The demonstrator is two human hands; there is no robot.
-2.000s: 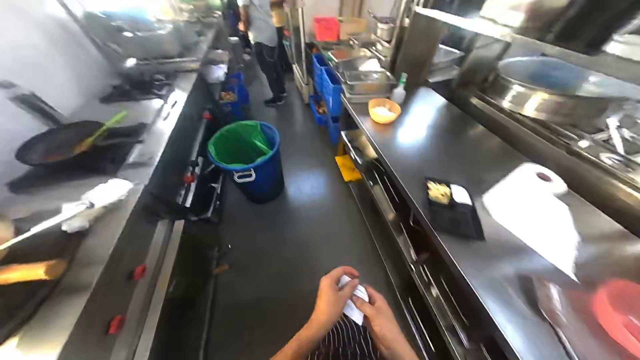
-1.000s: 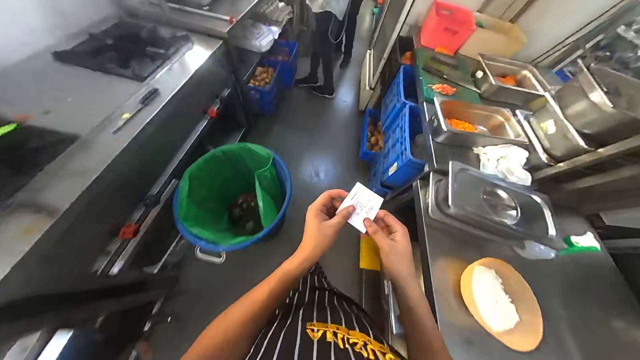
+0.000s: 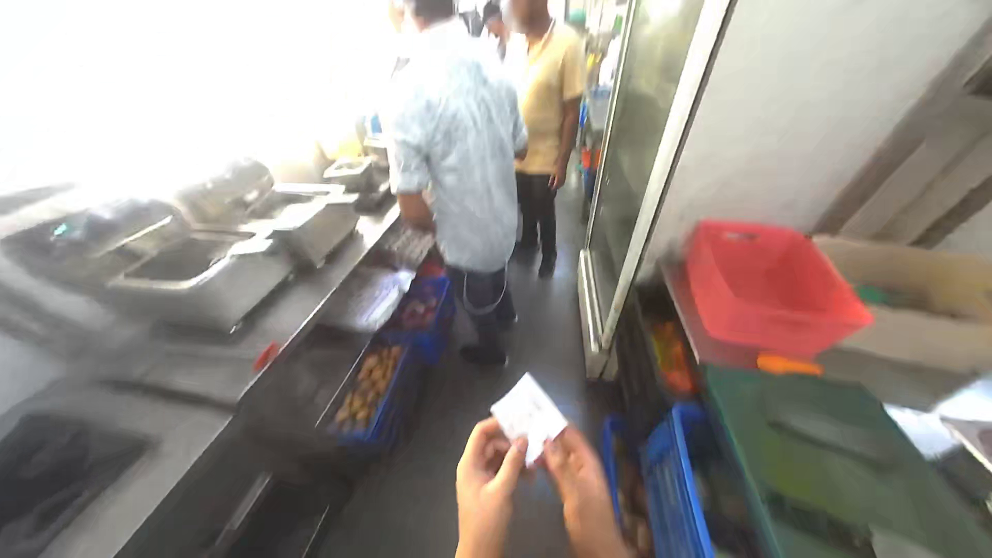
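A small white paper slip (image 3: 530, 412) with faint writing is held up between my two hands, low in the middle of the view. My left hand (image 3: 490, 473) pinches its lower left edge between thumb and fingers. At the lower right edge, my right hand (image 3: 575, 477) grips it the same way. Both hands are over the dark floor of the aisle, touching nothing else.
People stand ahead in the aisle, one in a light blue shirt (image 3: 465, 147). A glass door (image 3: 655, 155), red crate (image 3: 775, 287), green cutting board (image 3: 837, 449) and blue crates (image 3: 678, 480) are right. At left are a steel counter (image 3: 310, 291) and a crate of potatoes (image 3: 370, 391).
The view has swung up and forward along the aisle; the bin with a green liner is out of view. The slip, folded or bunched in the earliest frame, lies flat between my hands.
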